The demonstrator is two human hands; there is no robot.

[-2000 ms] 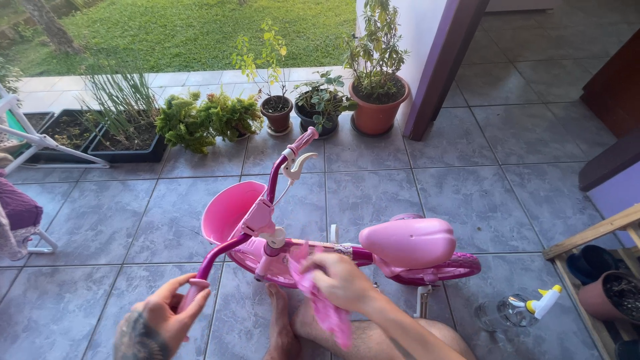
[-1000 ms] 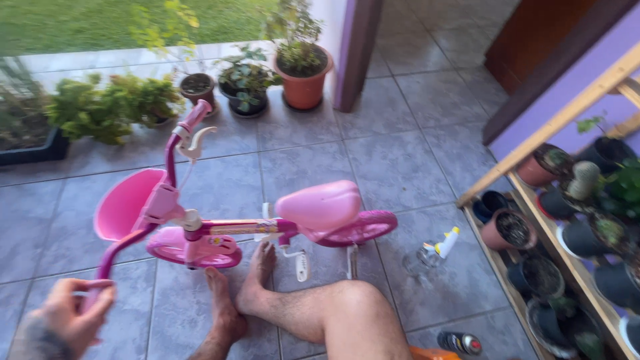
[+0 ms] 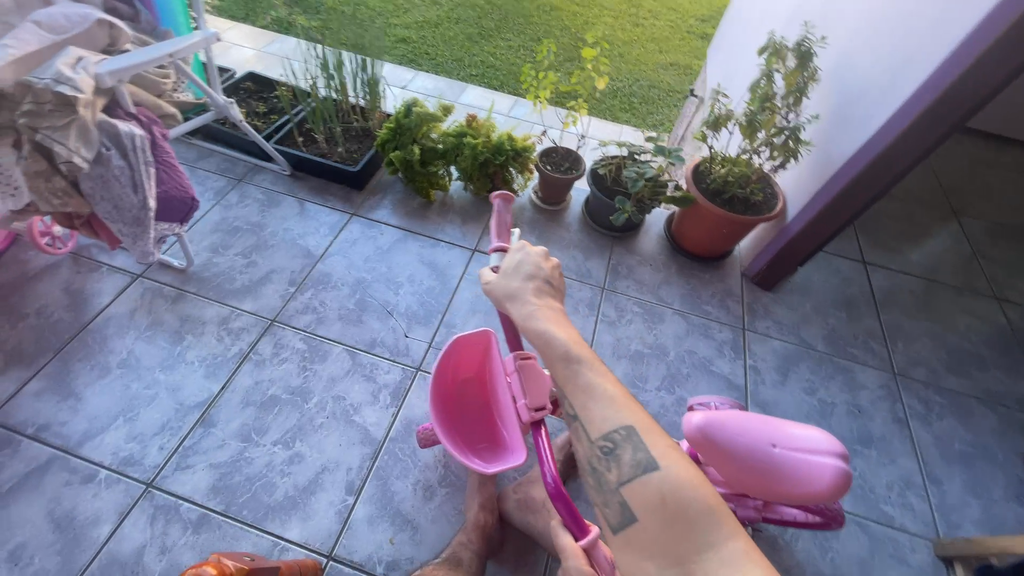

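A child's pink bicycle stands on the tiled floor, its purple handlebar (image 3: 552,472) running up the middle of the view. My right hand (image 3: 526,280) is closed around the far side of the bar, just below the pink far grip (image 3: 502,216) and by a white brake lever. No cloth can be made out in it. At the bottom edge my left hand (image 3: 570,554), partly cut off, holds the bar's near end. Between the hands is a pink front basket (image 3: 476,404). The pink saddle (image 3: 768,456) lies right of my tattooed right forearm, which hides much of the frame.
Potted plants, among them a terracotta pot (image 3: 724,212), line the far tile edge beside black planter boxes (image 3: 328,156). A white folding chair (image 3: 160,60) draped with fabrics stands at left. My bare feet are under the handlebar. An orange object (image 3: 252,565) lies at the bottom edge.
My right hand held a pink cloth at the bicycle frame two seconds ago and was out of view one second ago; now it is on the handlebar's far side. The view has swung left.
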